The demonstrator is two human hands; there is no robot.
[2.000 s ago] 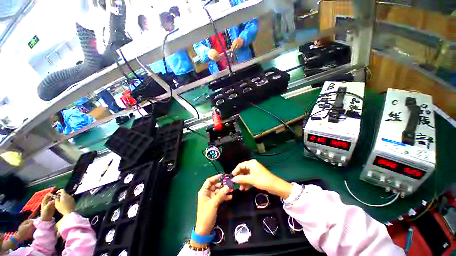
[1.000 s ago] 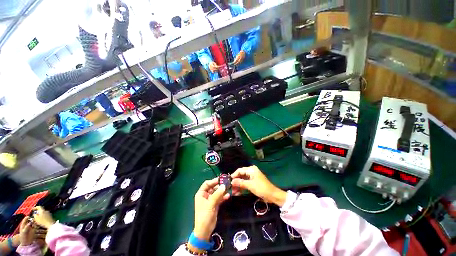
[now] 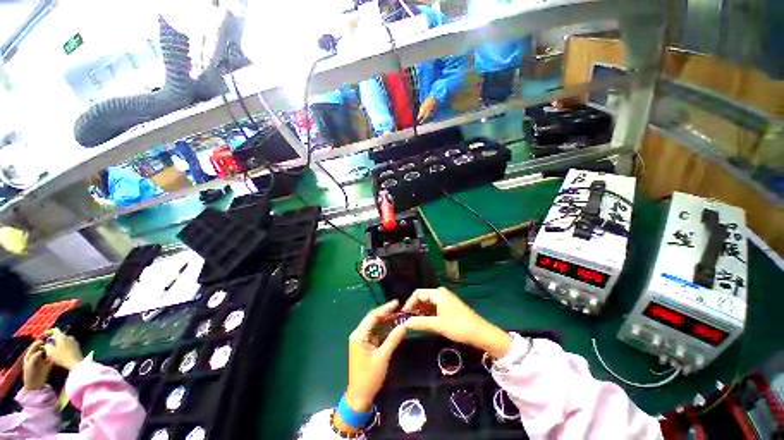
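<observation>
My left hand (image 3: 372,351) and my right hand (image 3: 447,318) meet above the near tray and hold a small round watch module (image 3: 401,319) between their fingertips; the fingers cover most of it. The black work tray (image 3: 437,385) lies below, with round silver-rimmed units in its pockets, one of them a bright disc (image 3: 412,416). Behind my hands stands the black test fixture (image 3: 407,261) with an upright red handle (image 3: 387,211). A round unit with a lit face (image 3: 374,269) sits at its front left.
Two white power supplies (image 3: 578,236) with red digits stand at right. A filled black tray (image 3: 225,365) lies at left, with empty trays (image 3: 225,245) behind it. Another filled tray (image 3: 440,169) is on the far side. Another person's hands (image 3: 50,357) are at far left.
My fingers have closed more over the module, and it shows less than before. The camera view has shifted slightly. The fixture and the tray units look unchanged.
</observation>
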